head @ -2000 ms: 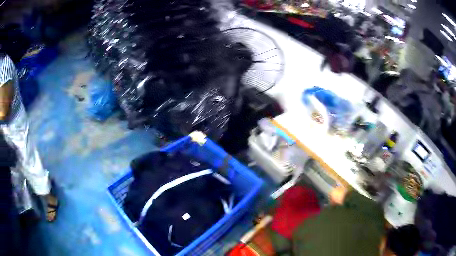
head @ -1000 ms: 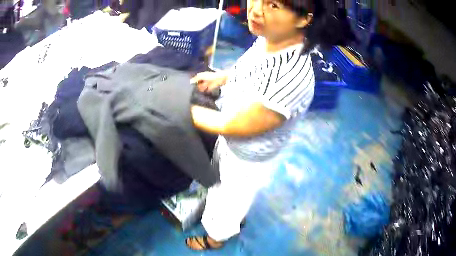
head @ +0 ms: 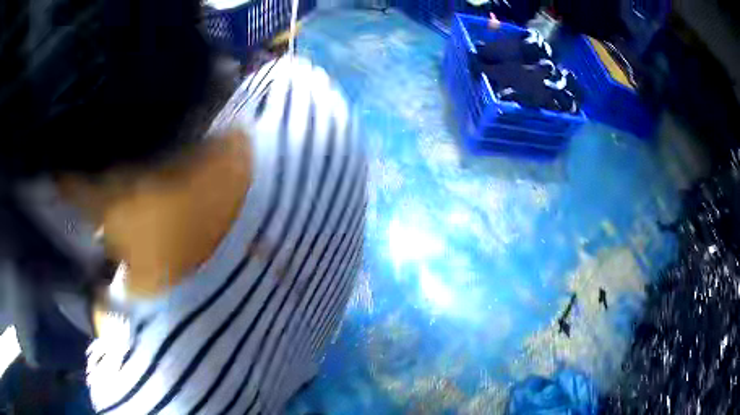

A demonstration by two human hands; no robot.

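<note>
Neither of my hands is in the picture. Nearest in front of me, on the left, is a person in a striped top [head: 284, 235], seen close from above with the dark head bent down. The person's hands and whatever they hold are hidden or too blurred to tell. A blurred dark grey cloth [head: 49, 284] shows at the left edge, beside the person.
A blue crate [head: 519, 139] with dark garments [head: 527, 79] stands on the worn blue floor [head: 438, 211]. Another blue crate [head: 621, 101] is to its right. Shiny plastic over dark clothes [head: 690, 324] is at the right edge. A blue plastic bundle [head: 553, 395] lies at the bottom.
The view has come closer to the person, whose head is now bent down. The white-topped table and the held-up grey garment are no longer clearly seen. More floor and crates show at the right.
</note>
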